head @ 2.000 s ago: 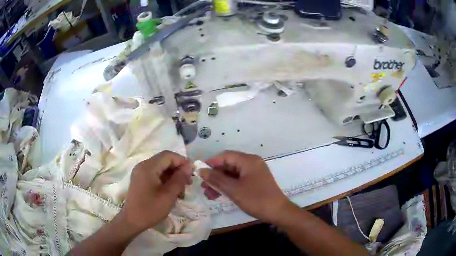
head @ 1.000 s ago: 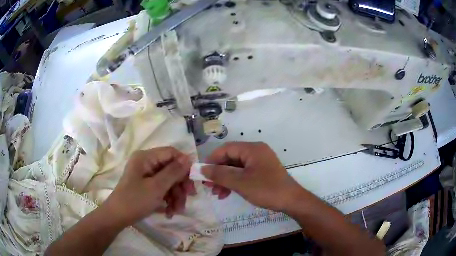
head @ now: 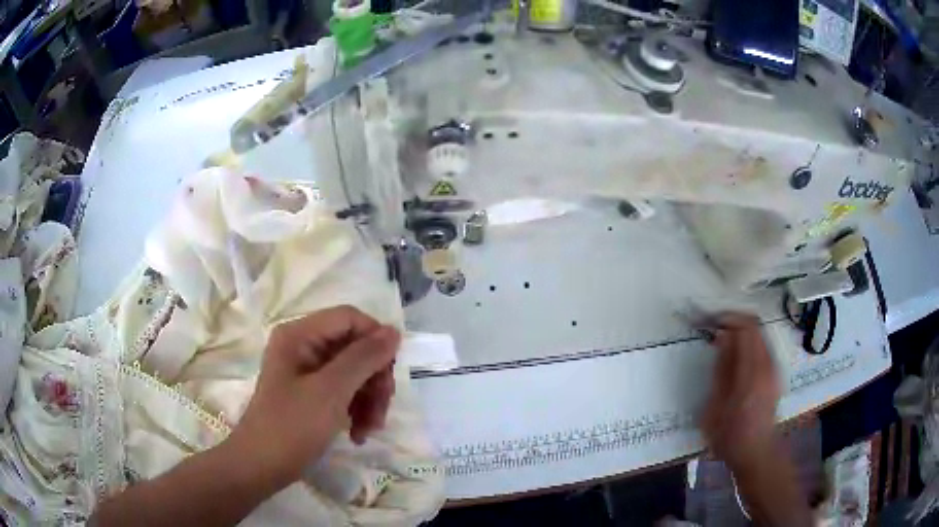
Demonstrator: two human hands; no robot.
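Note:
A large soft cream garment piece (head: 257,278) with small flowers and lace-like trim lies left of the needle area and over the table's front edge. My left hand (head: 335,376) pinches its right edge at the fingertips. A short white strip (head: 430,351) sticks out to the right of those fingertips, over the machine bed. My right hand (head: 741,376) is blurred, at the right front of the bed, with its fingers at the small dark thread snips (head: 702,321); whether it grips them cannot be told.
The off-white sewing machine head (head: 597,144) spans the back. Black-handled scissors (head: 819,324) lie at the right. A phone (head: 755,36) is on top of the machine. A loose white scrap (head: 530,211) lies behind the needle area. Ruler markings (head: 556,445) run along the front edge.
My right hand has let go of the white strip and moved right to the snips. My left hand stays pinched at the garment edge. The view has shifted slightly.

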